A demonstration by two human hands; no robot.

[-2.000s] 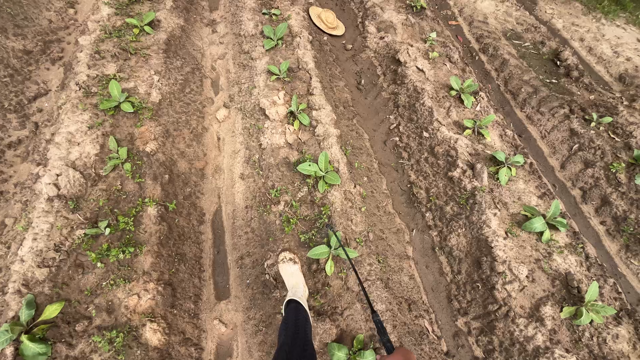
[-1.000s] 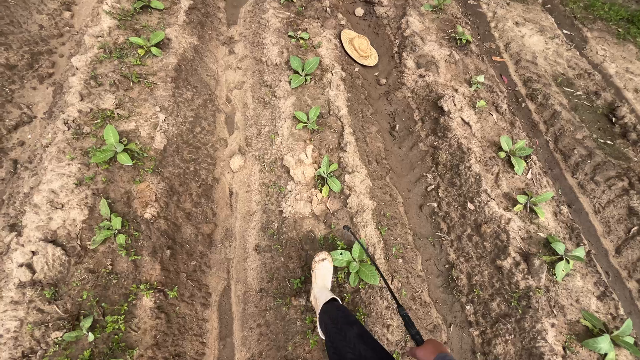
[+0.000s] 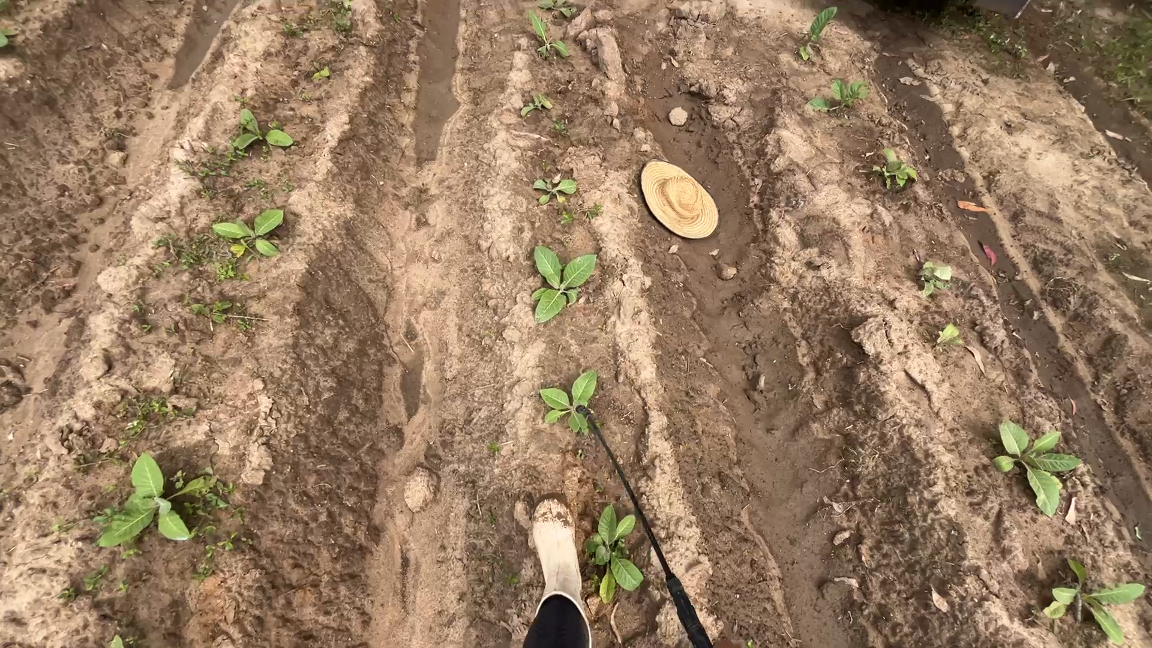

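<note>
A thin black spray wand (image 3: 643, 522) slants in from the bottom edge. Its tip is over a small broad-leaved green plant (image 3: 581, 389) in the middle row. Only a sliver of my right hand (image 3: 727, 643) shows at the bottom edge, by the wand's thicker grip; the fingers are hidden. My left hand is out of view. A pale, muddy rubber boot (image 3: 555, 549), below a dark trouser leg, stands on the ridge just left of another leafy plant (image 3: 615, 553).
A straw hat (image 3: 679, 200) lies in the muddy furrow (image 3: 747, 351) right of the middle row. Further plants (image 3: 562, 283) grow along this ridge, with more rows on both sides. Water stands in a narrow furrow (image 3: 438, 81) at the upper left. A clod (image 3: 420, 489) lies left of the boot.
The view has moved forward along the row; the hat appears lower in the frame. The wand tip has passed from a nearer plant to the one farther up the row.
</note>
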